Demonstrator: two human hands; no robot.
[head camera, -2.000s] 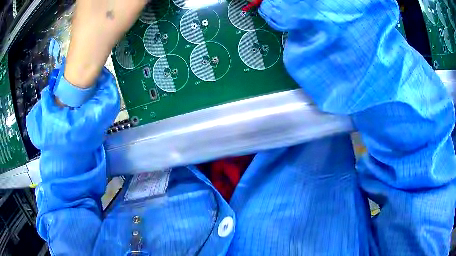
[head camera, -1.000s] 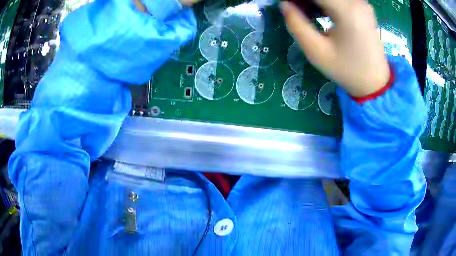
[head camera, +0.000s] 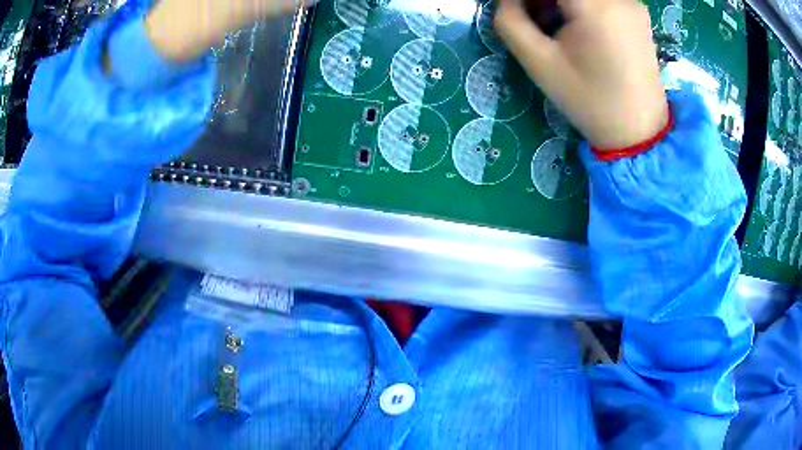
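The green circuit board (head camera: 422, 189) with rows of half-white circles lies beyond the silvery rail. My right hand (head camera: 598, 75), with a red band at the wrist, is over the board's upper right part. Its fingers are curled round a dark, partly reddish object (head camera: 543, 10), perhaps side cutters, mostly hidden and cut off by the top edge. My left hand (head camera: 215, 22) is at the top edge, left of the board, its fingers pointing right towards the board's upper left corner. The fingertips are cut off, so I cannot tell what it holds.
The conveyor rail (head camera: 378, 255) runs across in front of my body. The beaded chain (head camera: 220, 182) shows along its inner edge, left of the board. Another green board (head camera: 778, 211) lies at the far right, past a dark gap. A blue sleeve (head camera: 774, 387) shows at the lower right edge.
My left hand and arm have moved left, off the board's upper left part, uncovering the chain and the board's left edge. The board appears slightly further right. My right hand stays over it.
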